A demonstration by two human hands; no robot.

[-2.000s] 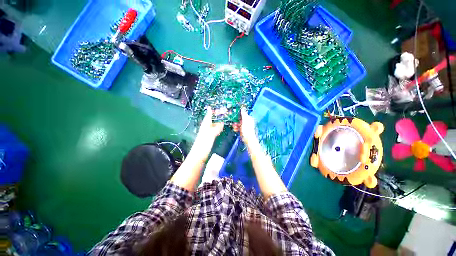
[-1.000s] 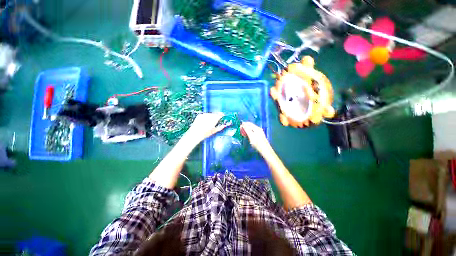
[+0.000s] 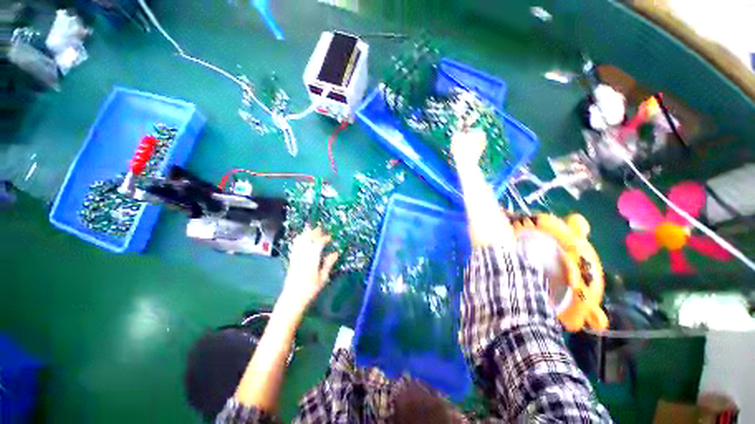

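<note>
My left hand [image 3: 310, 255] is at the lower left edge of a loose heap of small green circuit boards [image 3: 356, 217]. Its thumb is apart from the fingers; blur hides whether the fingertips hold a board. My right hand [image 3: 469, 147] reaches into the angled blue panel bin [image 3: 518, 145], its fingers at the stacked green panels [image 3: 490, 132]. Whether it grips one cannot be seen. The near blue bin [image 3: 418, 205] stands before my body with green and pale scraps [image 3: 414, 286] inside.
A toggle-clamp fixture [image 3: 236, 224] with a red handle [image 3: 143, 155] reaches over the left blue bin [image 3: 159, 99] of small boards. A white power supply [image 3: 337, 74] stands beyond the heap. An orange animal-shaped fan [image 3: 584, 273] and pink flower [image 3: 672, 233] are right. A dark stool [image 3: 219, 368] is lower left.
My hands were together over the near bin around a green board piece. Now they are apart: the left has moved to the heap, the right forward to the panel bin. The view has shifted.
</note>
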